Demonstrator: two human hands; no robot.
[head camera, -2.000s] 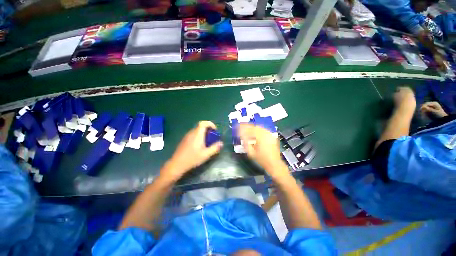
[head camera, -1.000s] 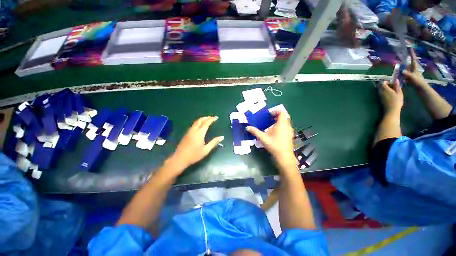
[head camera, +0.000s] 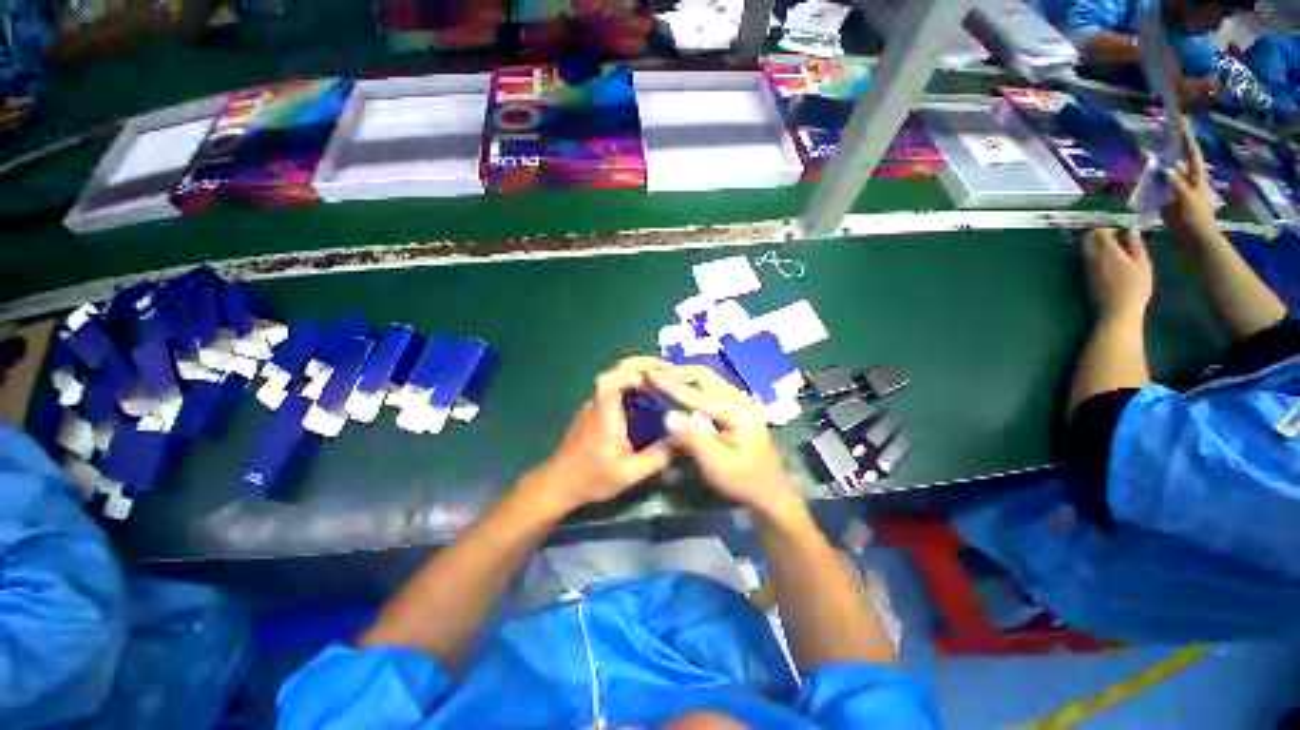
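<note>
A small dark blue carton (head camera: 647, 419) is between my two hands above the green bench near its front edge. My left hand (head camera: 606, 442) holds its left side. My right hand (head camera: 724, 434) closes on its right side, with a small white part at the fingertips. The fingers hide most of the carton. Flat blue and white carton blanks (head camera: 756, 365) overlap just beyond my right hand. Black accessories (head camera: 854, 422) lie in a cluster to the right of the blanks. Several blue cartons with white flaps (head camera: 335, 374) lie at the left.
White trays (head camera: 405, 137) and colourful printed sleeves (head camera: 565, 126) stand on the far conveyor (head camera: 570, 216). A grey metal post (head camera: 880, 120) rises behind the bench. A white loop (head camera: 780, 264) lies beyond the cards. Another person's arms (head camera: 1116, 315) reach in at the right.
Both hands have come together around a blue carton; my right hand has left the blanks, where fewer now lie. The neighbour's hands have moved slightly. The trays have shifted slightly right.
</note>
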